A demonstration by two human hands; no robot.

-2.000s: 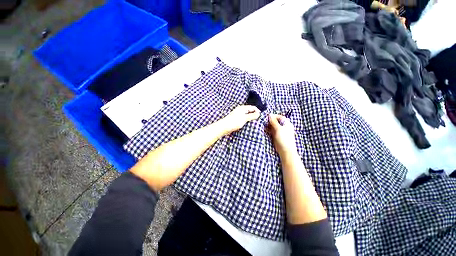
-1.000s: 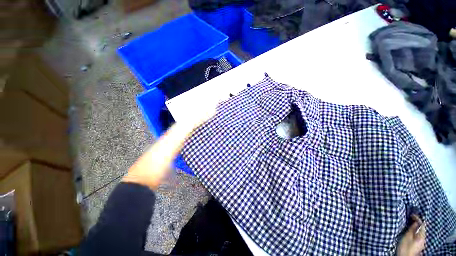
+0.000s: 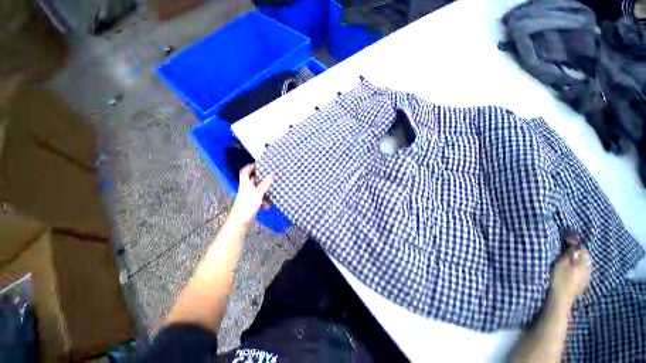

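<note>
A black-and-white checked vest (image 3: 453,205) lies spread on the white tabletop (image 3: 439,53). Its oval armhole (image 3: 400,133) shows dark and pale inside. Small dark tabs stand spaced along its upper left edge. My left hand (image 3: 251,197) pinches the vest's left corner, at the table edge, between thumb and fingers. My right hand (image 3: 574,273) is curled on the cloth at the vest's right side, by a small dark patch. A small glint shows at its fingers; whether it is a tool, I cannot tell.
Blue bins (image 3: 234,60) stand left of the table, with dark garments (image 3: 258,99) in one. Crumpled grey garments (image 3: 556,46) lie at the far right. More checked cloth (image 3: 613,326) lies at the lower right. Cardboard boxes (image 3: 88,283) stand on the floor (image 3: 166,170) at left.
Both hands have left the armhole. My left hand moved down the tabbed edge to the corner; my right hand moved to the vest's right side. The view has shifted left.
</note>
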